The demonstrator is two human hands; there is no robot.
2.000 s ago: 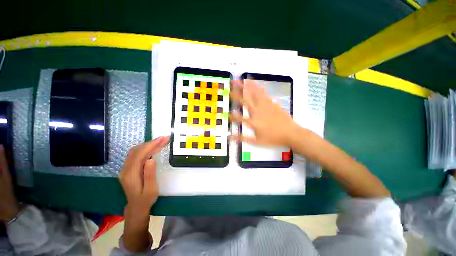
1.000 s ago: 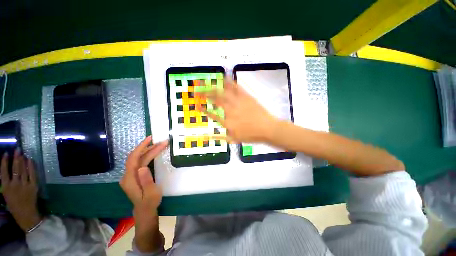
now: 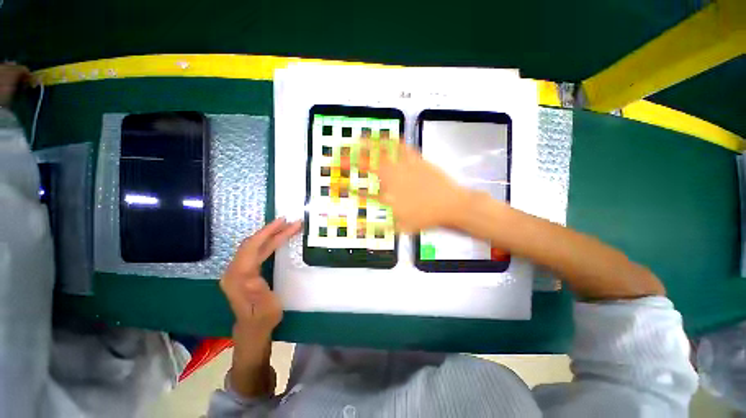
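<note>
Two tablets lie side by side on white paper sheets. The left tablet shows a touch grid of dark squares with green, white and yellow areas. The right tablet shows a pale grey-white screen with a green square bottom left and a red one bottom right, partly covered by my arm. My right hand, blurred, is over the left tablet's screen, fingers spread, holding nothing. My left hand rests at the paper's left edge, fingertips beside the left tablet, fingers apart.
Bubble wrap at left bears a dark tablet. Another bubble wrap piece is further left, beside a person's sleeve. A yellow rail runs behind the paper, with a yellow post at upper right.
My right hand has moved from between the tablets onto the left tablet. Less yellow and orange shows on its grid. The view has shifted, and the neighbour's arm now reaches up at far left.
</note>
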